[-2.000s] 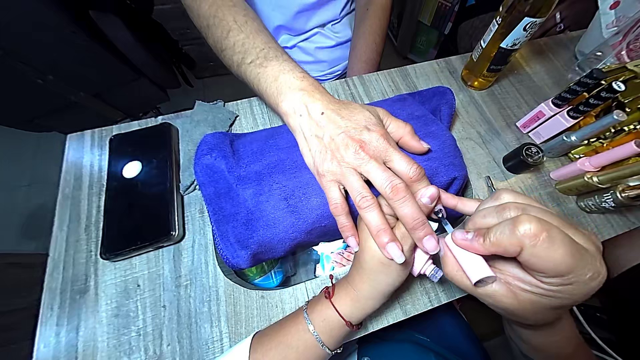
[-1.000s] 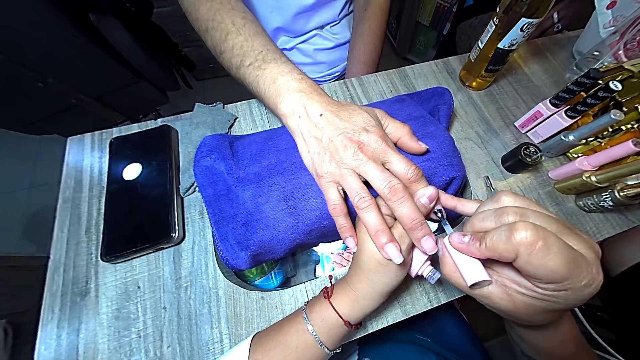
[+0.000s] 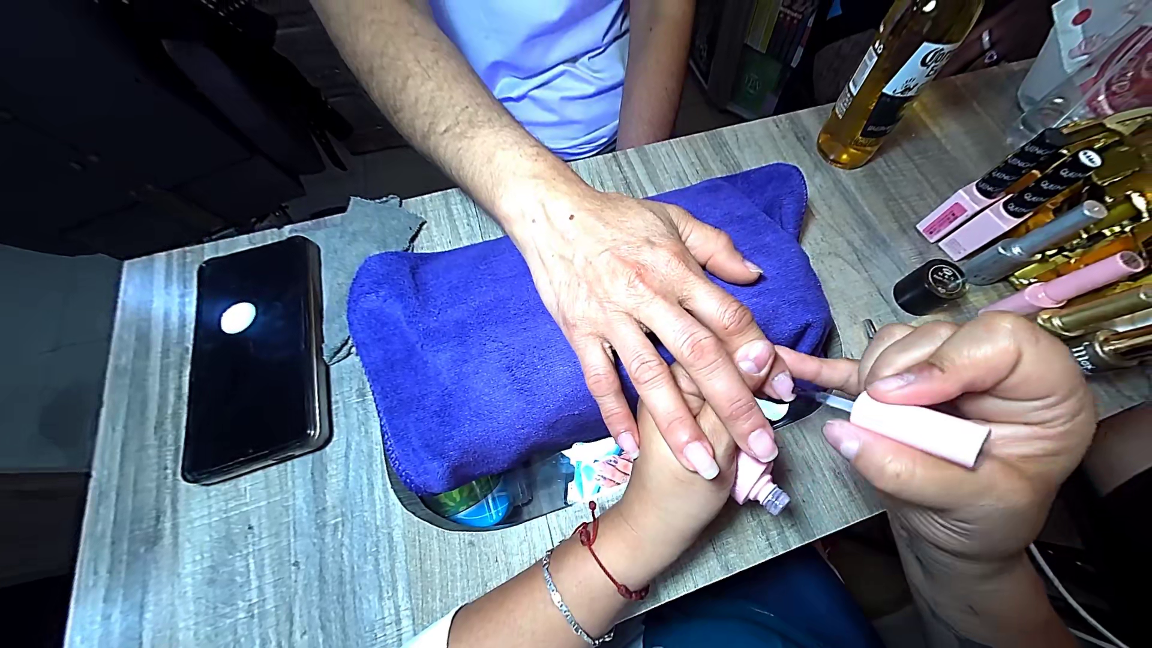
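Another person's hand (image 3: 630, 279) lies palm down across a rolled purple towel (image 3: 486, 360), its fingers over my left hand. My left hand (image 3: 679, 459), with a red cord and a silver bracelet at the wrist, is under those fingers and holds an uncapped pink nail polish bottle (image 3: 759, 484), partly hidden. My right hand (image 3: 963, 423) grips the pale pink cap of a nail polish brush (image 3: 918, 430) between thumb and fingers. The brush tip is close to the other person's fingernails, and one of my right fingers reaches to that person's fingertip.
A black smartphone (image 3: 256, 360) and a grey cloth (image 3: 369, 252) lie left of the towel. Below it, an opening in the wooden table (image 3: 297, 558) shows packets. At right are a black cap (image 3: 930, 286), several polish tubes (image 3: 1062, 279) and a glass bottle (image 3: 895, 85) of amber liquid.
My right hand has drawn the brush a little to the right of the other person's fingernails. The other person's hand and my left hand have stayed nearly still.
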